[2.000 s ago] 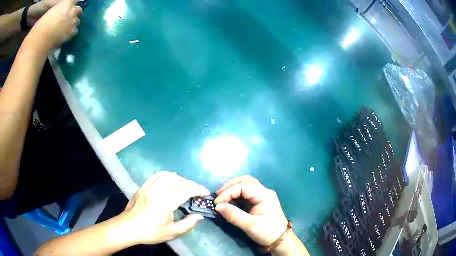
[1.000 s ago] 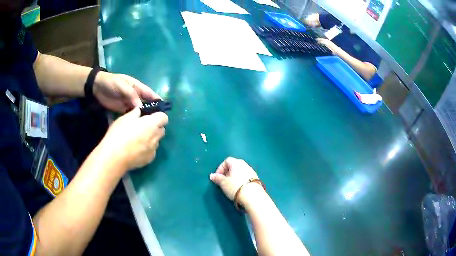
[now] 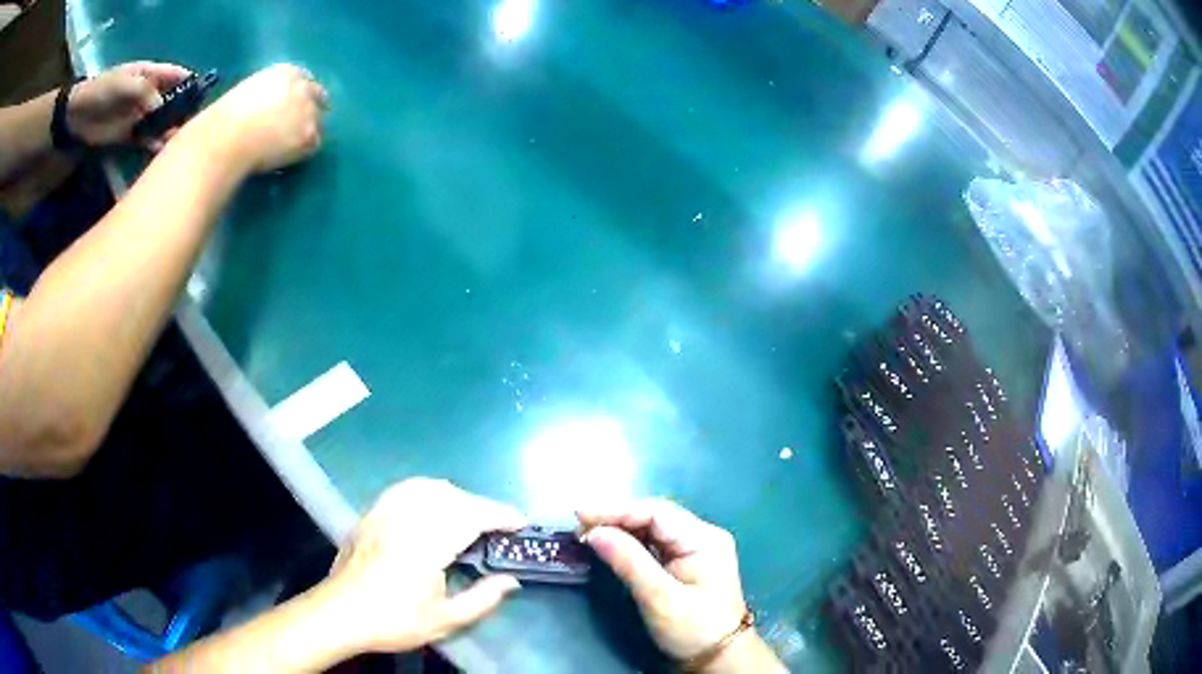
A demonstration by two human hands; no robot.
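A black connector housing (image 3: 538, 554) is held near the table's front edge, its face up, with rows of small white dots. My left hand (image 3: 419, 566) grips its left end between thumb and fingers. My right hand (image 3: 666, 566) is at the right end, thumb and index finger pinched together by the housing's upper right corner. Whether a small pin is between those fingertips is too small to tell. A bracelet is on my right wrist.
Filled housings (image 3: 923, 487) lie in slanting rows at the right, beside a pale box (image 3: 1101, 566) and a clear plastic bag (image 3: 1048, 244). A tape marker (image 3: 320, 402) is on the left edge. A coworker's hands (image 3: 264, 119) hold another housing (image 3: 178, 103) at upper left.
The view has swung back from the coworker and paper sheets to my housing. My right hand, over the open table one second ago, is now at the housing. My left hand is back in view.
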